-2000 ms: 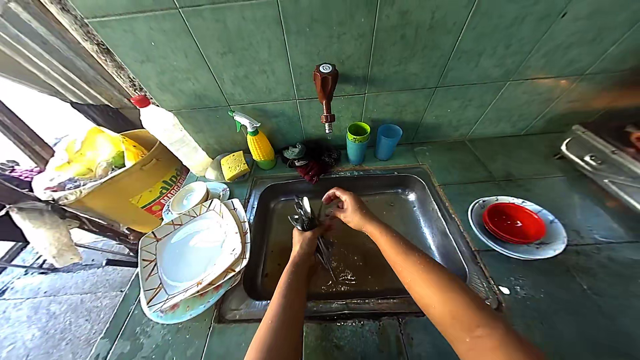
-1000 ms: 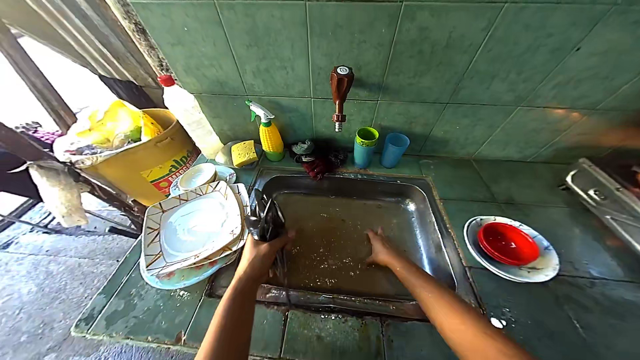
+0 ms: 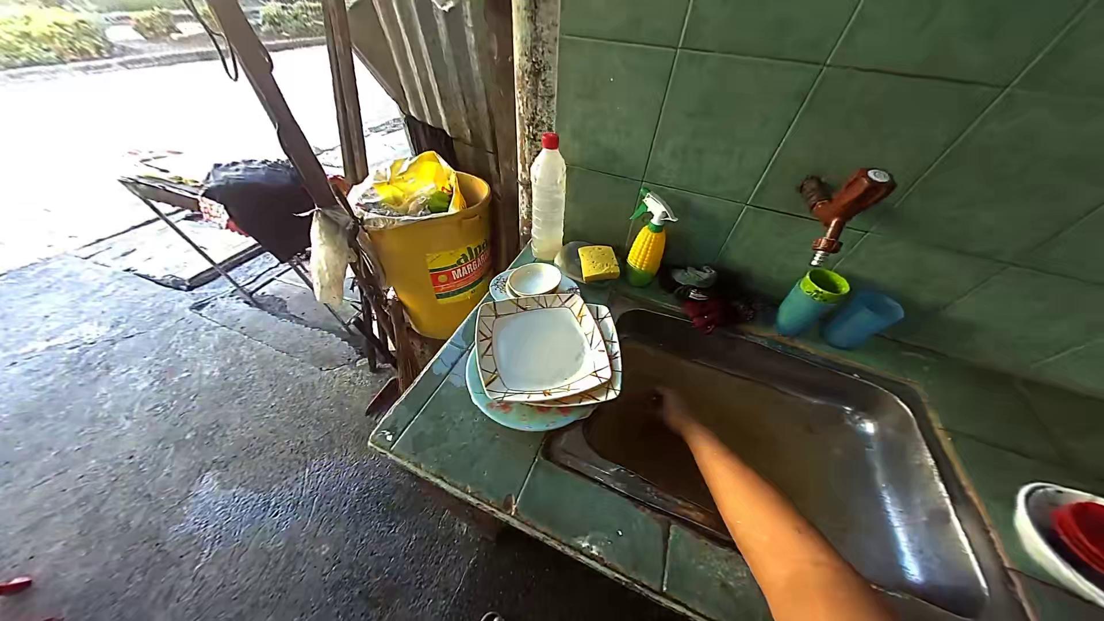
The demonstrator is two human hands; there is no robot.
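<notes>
My right hand (image 3: 673,409) reaches into murky water at the left end of the steel sink (image 3: 906,509). Its fingers are mostly hidden under the water, so whether they hold anything cannot be told. My left hand is out of view. Just left of the sink, square white plates with a brown line pattern (image 3: 545,349) lie stacked on a round floral plate (image 3: 526,417). Behind them a small white bowl (image 3: 534,279) rests on another plate. No cutlery can be made out.
Along the tiled wall stand a capped plastic bottle (image 3: 548,198), a yellow sponge (image 3: 599,263), a spray bottle (image 3: 647,250), a green-and-blue cup (image 3: 811,302) and a blue cup (image 3: 862,319) under the faucet (image 3: 849,207). A yellow bucket (image 3: 431,259) is beyond the counter; red bowls (image 3: 1082,535) sit right.
The view has swung left. My left hand, which held dark cutlery over the sink's left side, has left the view. My right hand has moved to the sink's left end, into the water.
</notes>
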